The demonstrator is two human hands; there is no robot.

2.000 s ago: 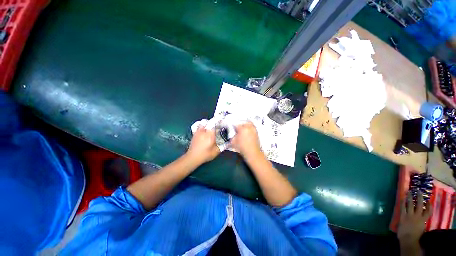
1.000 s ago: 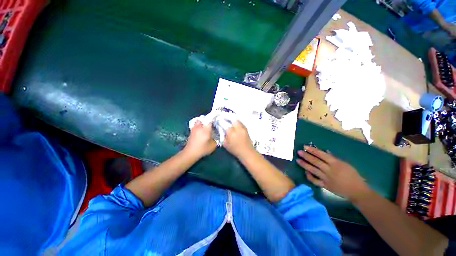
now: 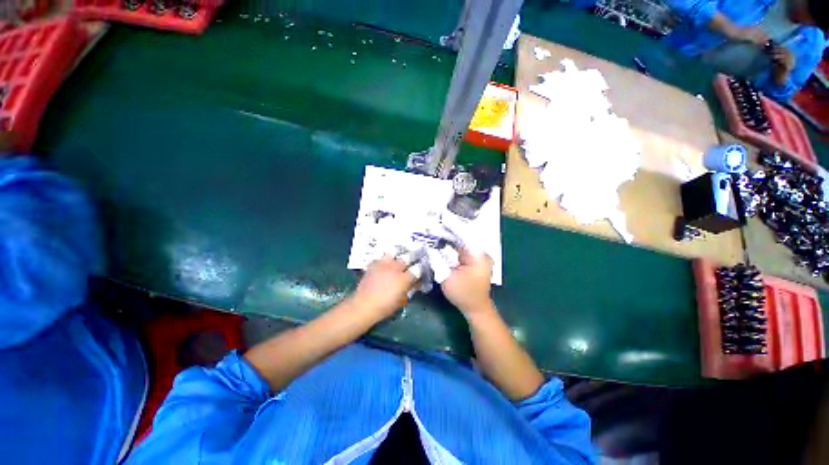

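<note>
A white crumpled wiping cloth [image 3: 420, 270] is bunched between my two hands over the lower edge of a smudged white paper sheet [image 3: 381, 188]. My left hand [image 3: 389, 284] is closed on the left side of the cloth. My right hand [image 3: 468, 280] holds the cloth's right side. A small dark-edged piece, perhaps a watch case [image 3: 429, 240], shows between the fingers; the cloth hides most of it. A dark container with a round silvery top [image 3: 464, 183] stands at the sheet's upper right.
A grey post [image 3: 473, 77] rises behind the sheet, beside an orange-rimmed box [image 3: 494, 115]. White cloth pieces [image 3: 582, 145] lie on brown cardboard [image 3: 662, 118]. At right are a black box [image 3: 711, 202], a shiny parts heap [image 3: 794, 211] and a red tray [image 3: 789, 322]. People in blue sit left and upper right.
The view has shifted. The other person's arm that reached in from the right is gone, and the dark watch piece on the bench there no longer shows. My hands still hold the cloth, now less tightly bunched.
</note>
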